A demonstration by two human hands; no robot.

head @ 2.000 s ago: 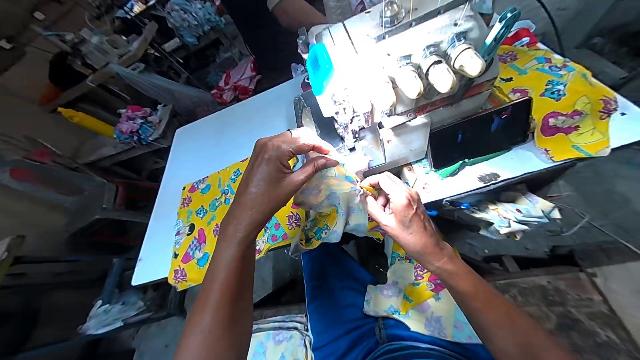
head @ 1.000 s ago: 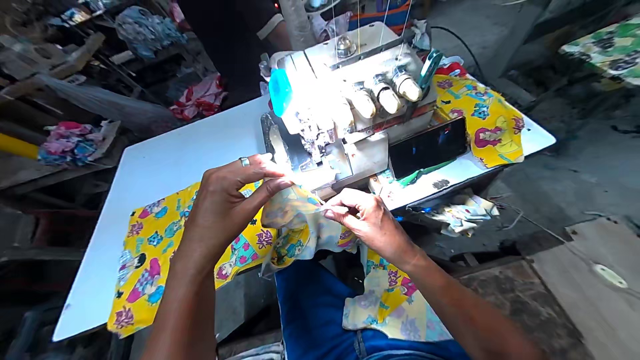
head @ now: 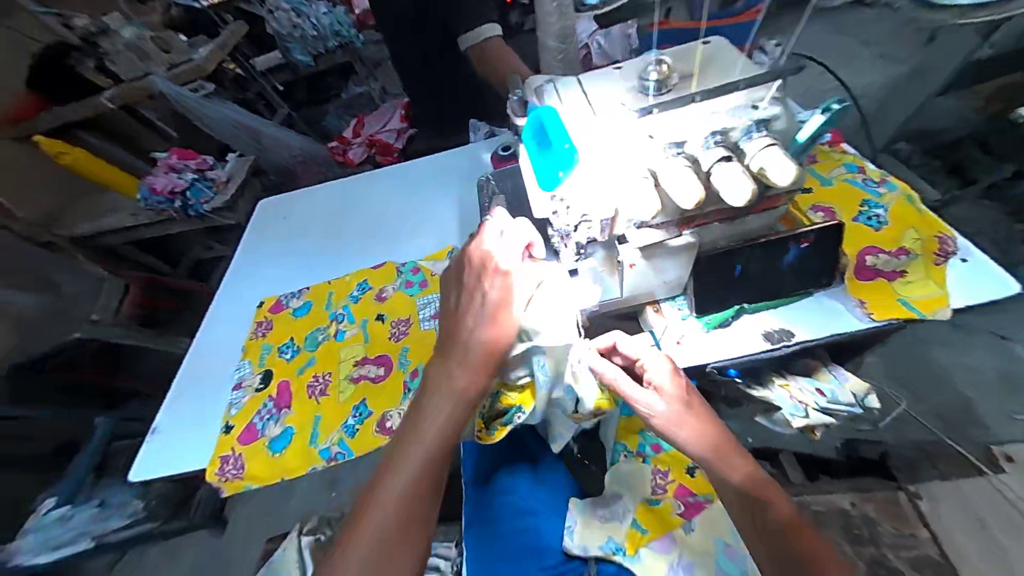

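Observation:
A white overlock sewing machine (head: 640,152) stands on a white table, its needle area lit brightly. My left hand (head: 488,288) grips the upper part of a bunched printed fabric piece (head: 548,368) close to the presser foot. Lower and to the right, my right hand (head: 652,380) pinches the edge of the same piece, pale side showing. Glare hides whether the fabric lies under the foot. A yellow printed fabric panel (head: 320,376) lies flat left of my left hand. More printed fabric (head: 664,496) hangs over my lap.
A dark-screened phone (head: 768,268) leans against the machine's front. Another yellow fabric piece (head: 896,240) lies at the white table's (head: 336,216) right end. Fabric scraps (head: 816,392) hang below the edge. Behind the machine is a person's arm (head: 496,60). Cloth bundles (head: 184,184) lie at the left.
My left hand has moved up to the presser foot area with the fabric, while my right hand is now lower on its edge. The fabric between them hangs more bunched.

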